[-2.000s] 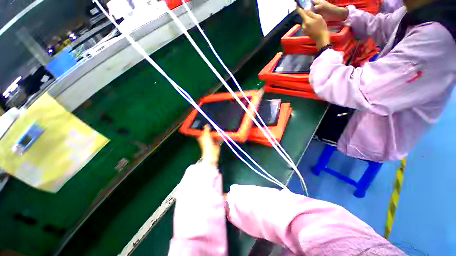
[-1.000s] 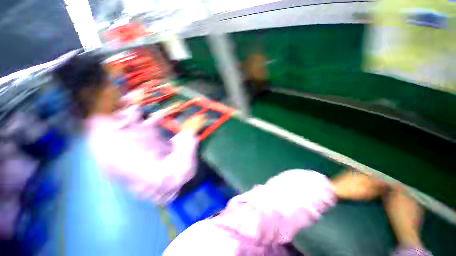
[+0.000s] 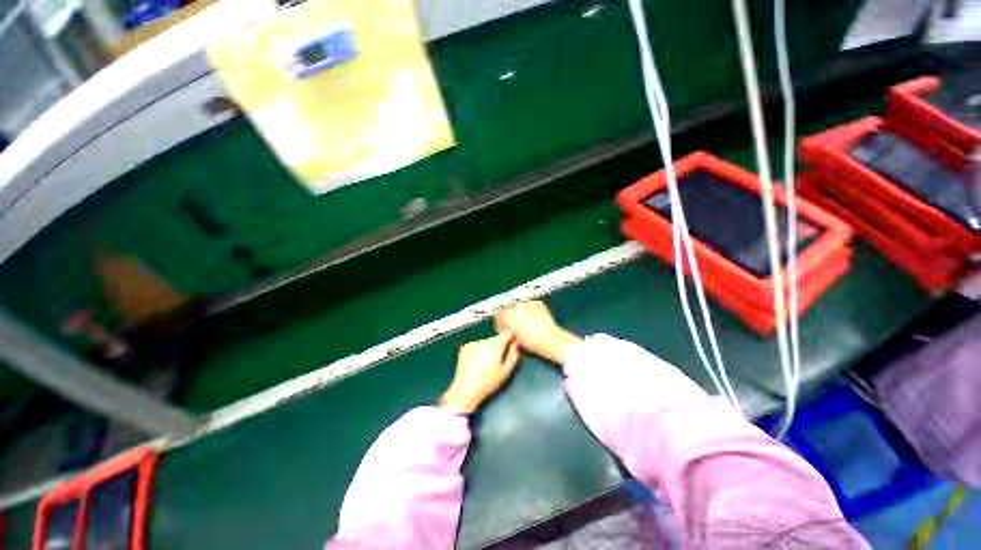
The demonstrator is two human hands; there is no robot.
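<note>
My left hand [image 3: 481,372] and my right hand [image 3: 535,329] meet over the green bench [image 3: 527,430], close to its white back rail. Their fingers look curled in and touch each other. Nothing shows in either hand; the fingertips are partly hidden. To the right of my hands, orange trays [image 3: 801,288] lie stacked, with a dark-screened tablet [image 3: 734,220] in the top one. White hanging cables [image 3: 688,258] drop in front of this stack.
More orange trays with tablets [image 3: 923,177] are stacked at the far right. An orange tray [image 3: 147,505] with dark screens lies at the lower left. A yellow sheet [image 3: 355,118] hangs above the bench. A blue stool [image 3: 850,446] and a person's sleeve [image 3: 936,392] are at lower right.
Two seconds ago my left hand held a tray at the stack; that hand is now off it, against my right hand. The view swung towards another seated worker, then back to the bench.
</note>
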